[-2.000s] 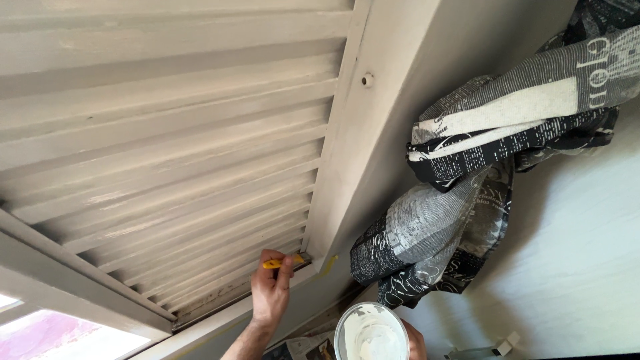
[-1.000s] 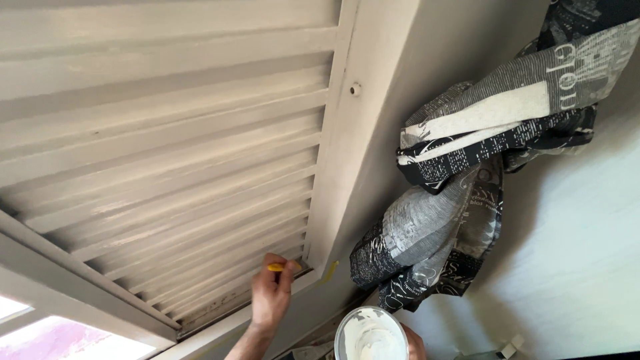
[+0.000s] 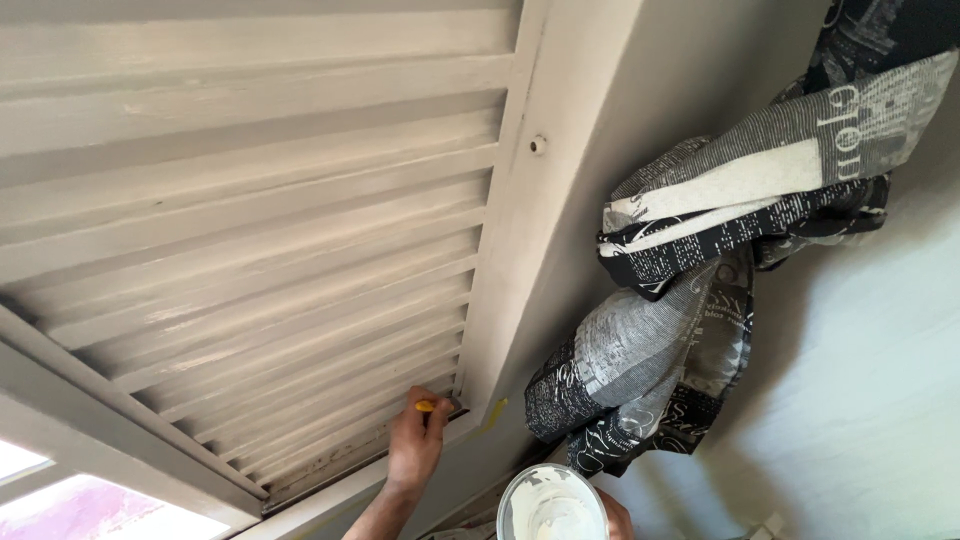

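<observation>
My left hand (image 3: 415, 439) is closed around a paintbrush with a yellow handle (image 3: 425, 406). The brush's dark end touches the lower right corner of a louvred shutter panel (image 3: 300, 247), by the bottom slats and the side of the frame. At the bottom of the view, my right hand (image 3: 616, 517) holds a clear plastic tub of whitish paint (image 3: 553, 506), its fingers on the tub's right side. Most of that hand is hidden by the tub and cut off by the view's edge.
A knotted black and grey printed curtain (image 3: 645, 345) hangs right of the painted frame (image 3: 525, 247), close to the tub. Yellow tape (image 3: 495, 414) sticks near the frame's lower corner. Bright window panes (image 3: 90, 510) show at lower left. A pale wall (image 3: 847, 375) rises at right.
The left hand stays near the panel's lower right corner, and its hold on the brush has tilted slightly. The right hand still holds the tub.
</observation>
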